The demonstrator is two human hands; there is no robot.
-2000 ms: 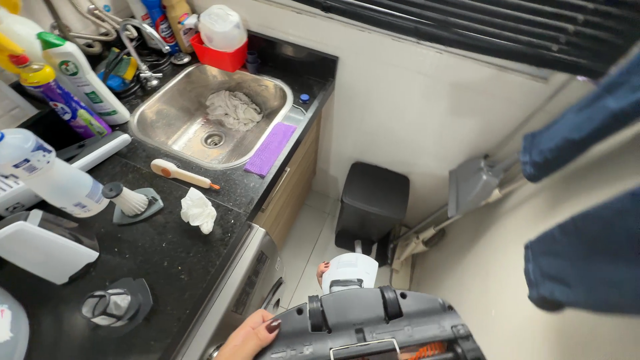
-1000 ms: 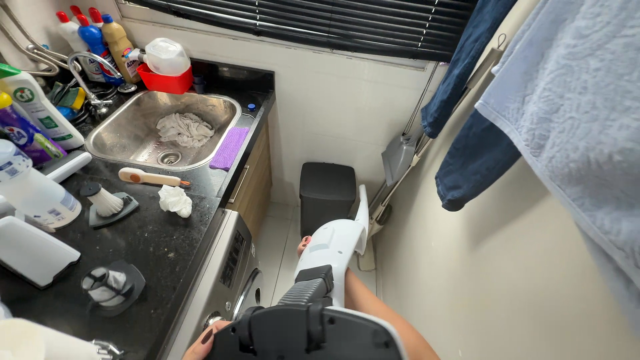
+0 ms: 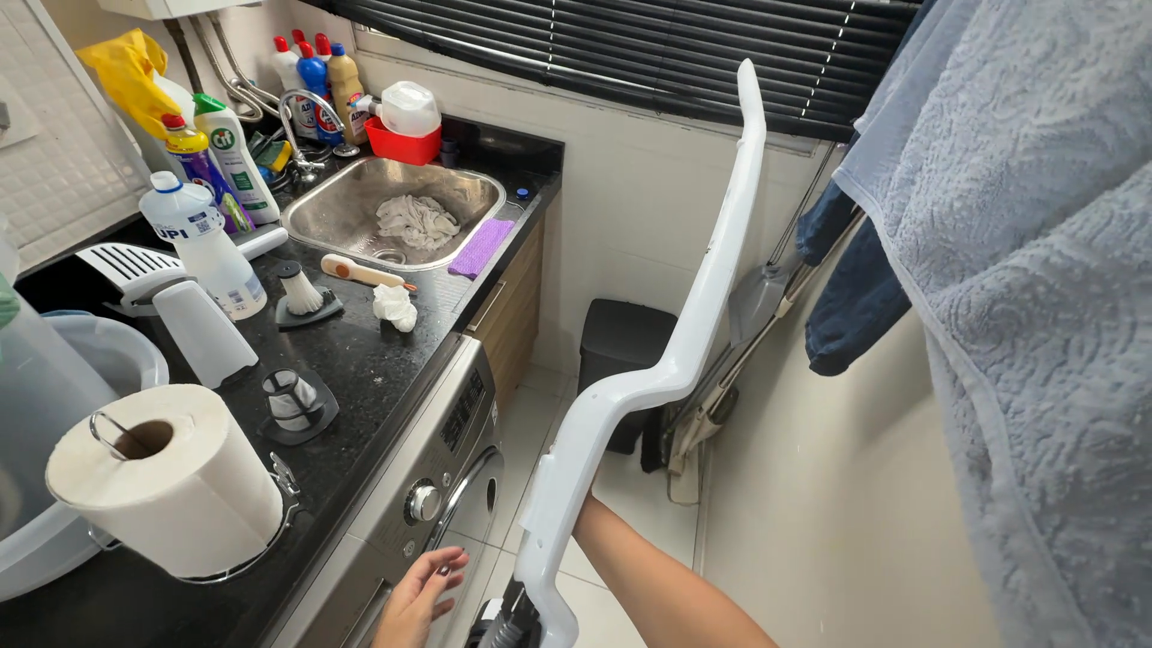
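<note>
A long white curved plastic appliance body, with a grey ribbed hose at its lower end, stands tilted in front of me. My right forearm reaches behind it; the right hand is almost wholly hidden there, so its grip cannot be seen. My left hand is apart from the body, near the front of the washing machine, fingers spread and holding nothing. On the black counter lie a mesh filter, a brush with pale bristles, a beige-handled tool and a crumpled white tissue.
A paper towel roll stands on the counter near a plastic basin. The steel sink holds a wet cloth. Below are a washing machine and a black bin. A blue towel hangs at right.
The appliance has been turned; its long white side now stands upright in view instead of its dark underside. My left hand, at its dark part a second ago, is now off it.
</note>
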